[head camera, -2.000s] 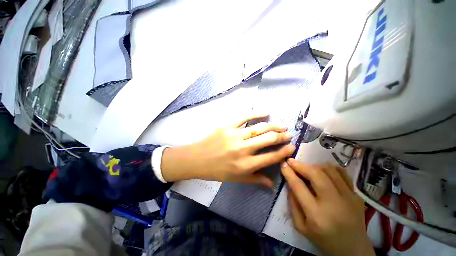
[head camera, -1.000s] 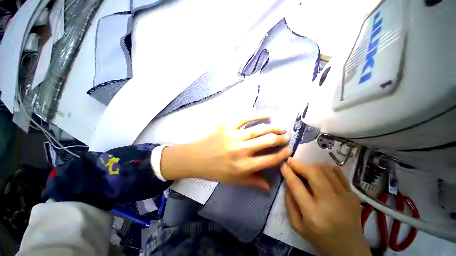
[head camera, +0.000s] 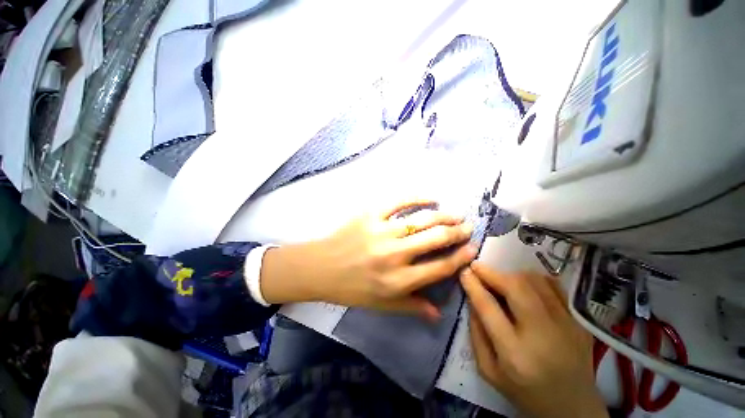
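A grey ribbed band with a dark edge (head camera: pixel 404 339) lies on the white table, its near end at the table's front edge. My left hand (head camera: pixel 372 261) lies flat on it, fingers spread. My right hand (head camera: pixel 523 326) has its fingertips at the band's right edge, just below the presser foot (head camera: pixel 488 206); whether it pinches the cloth is hard to tell. The band's far part (head camera: pixel 470 90) is bunched in a curve behind the needle area, washed out by glare. The white machine head (head camera: pixel 653 106) with blue lettering overhangs from the right.
Red-handled scissors (head camera: pixel 647 367) lie right of my right hand. A white curved strip with grey border (head camera: pixel 212 175) runs left of the work. Another grey band (head camera: pixel 181 86) stands folded behind it. A shiny wrapped roll (head camera: pixel 114 90) and thin cables (head camera: pixel 69 216) are at the left edge.
The band's far part has pushed farther back and buckled into a rounded fold. The near end has shifted and narrowed slightly. Both hands stay in almost the same place.
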